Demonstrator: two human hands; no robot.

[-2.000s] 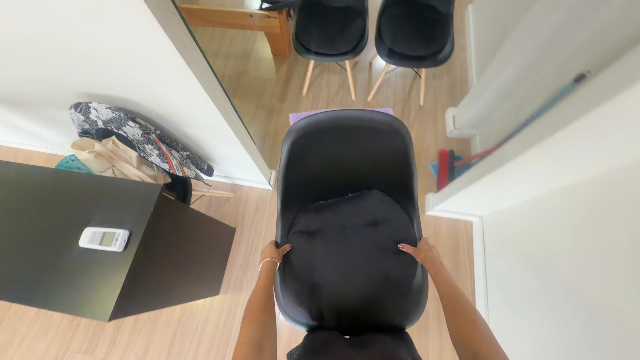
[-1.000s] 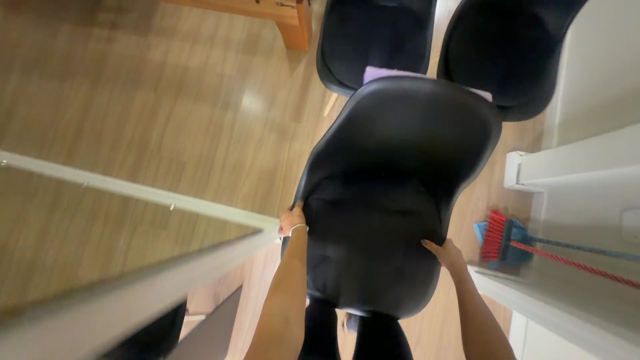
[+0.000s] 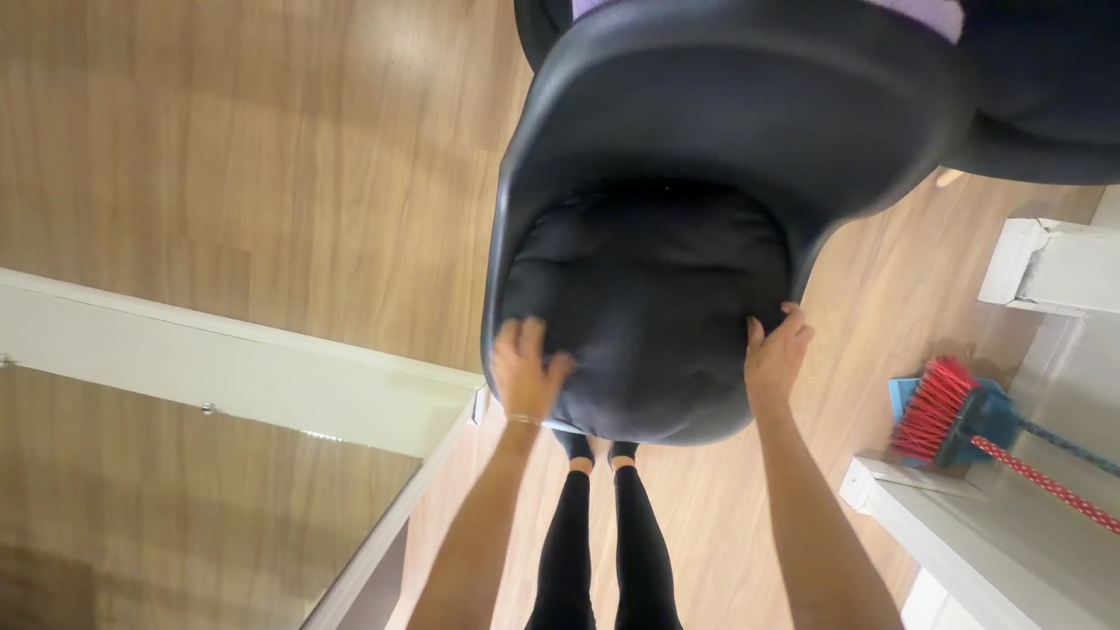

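A black moulded shell chair (image 3: 700, 105) stands in front of me, with a round black seat cushion (image 3: 647, 306) lying in it. My left hand (image 3: 525, 372) is at the left front part of the seat, its fingers spread over the cushion's edge and slightly blurred. At the right rim of the seat, my right hand (image 3: 774, 359) rests with thumb and fingers apart, touching the cushion's side. A strip of lilac cloth (image 3: 927, 16) shows behind the top of the backrest. The chair's legs are hidden under the shell.
Another black chair (image 3: 1050, 96) is close behind at the upper right. A red-bristled broom (image 3: 934, 407) and a blue dustpan (image 3: 997, 420) stand by the wall end (image 3: 901, 490) at right. On the left, a mirror panel (image 3: 192, 499) with a white frame runs to the chair's side.
The chair, with my hands at its seat, has moved past the wall end toward the other chairs. My left hand has shifted from the rim onto the cushion's edge. The view has tilted down.
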